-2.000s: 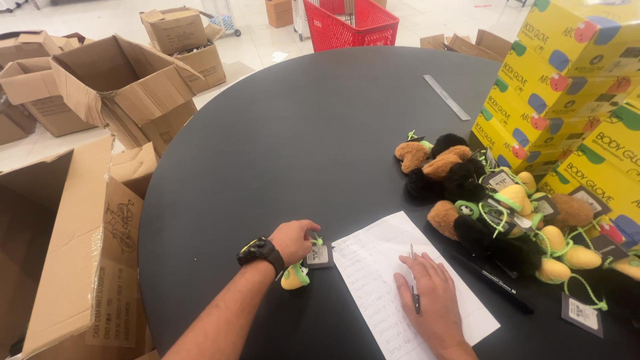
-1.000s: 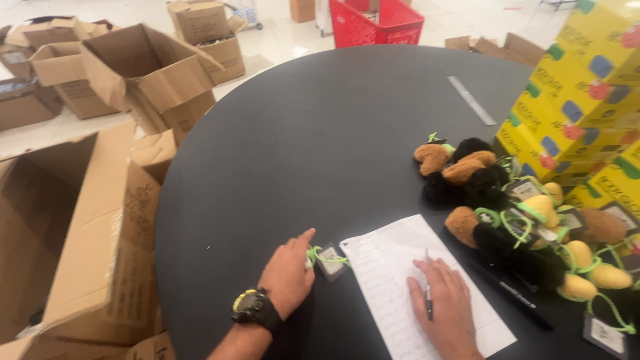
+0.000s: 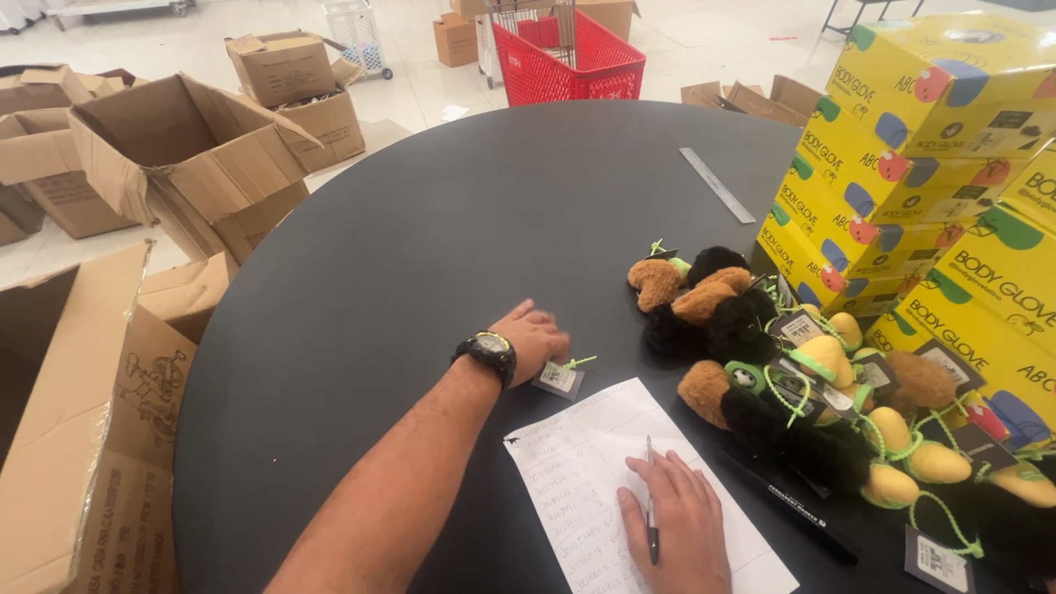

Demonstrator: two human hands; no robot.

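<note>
My left hand (image 3: pixel 538 340), with a black watch on the wrist, is over a small tagged item; its paper tag (image 3: pixel 560 379) and green cord show beside my fingers, but what lies under the palm is hidden. My right hand (image 3: pixel 678 524) rests on a handwritten sheet of paper (image 3: pixel 594 450) with a pen (image 3: pixel 652 503) held against its fingers. Right of the sheet lies a black permanent marker (image 3: pixel 792 507). Beyond it is a pile of small plush keychains, with brown plush pieces (image 3: pixel 704 394), black furry ones (image 3: pixel 691 332) and yellow ones (image 3: pixel 939 462), many with tags and green cords.
A metal ruler (image 3: pixel 716 186) lies on the round black table (image 3: pixel 462 214). Stacked yellow shoe boxes (image 3: pixel 895 177) stand at the right. Open cardboard boxes (image 3: pixel 190 157) crowd the floor at the left, one large box (image 3: pixel 78 396) close to the table. A red shopping cart (image 3: pixel 569 70) is beyond the far edge.
My left hand has moved away from me across the table, and the small tagged item has moved with it, to beyond the sheet's top left corner. My right hand has stayed on the sheet.
</note>
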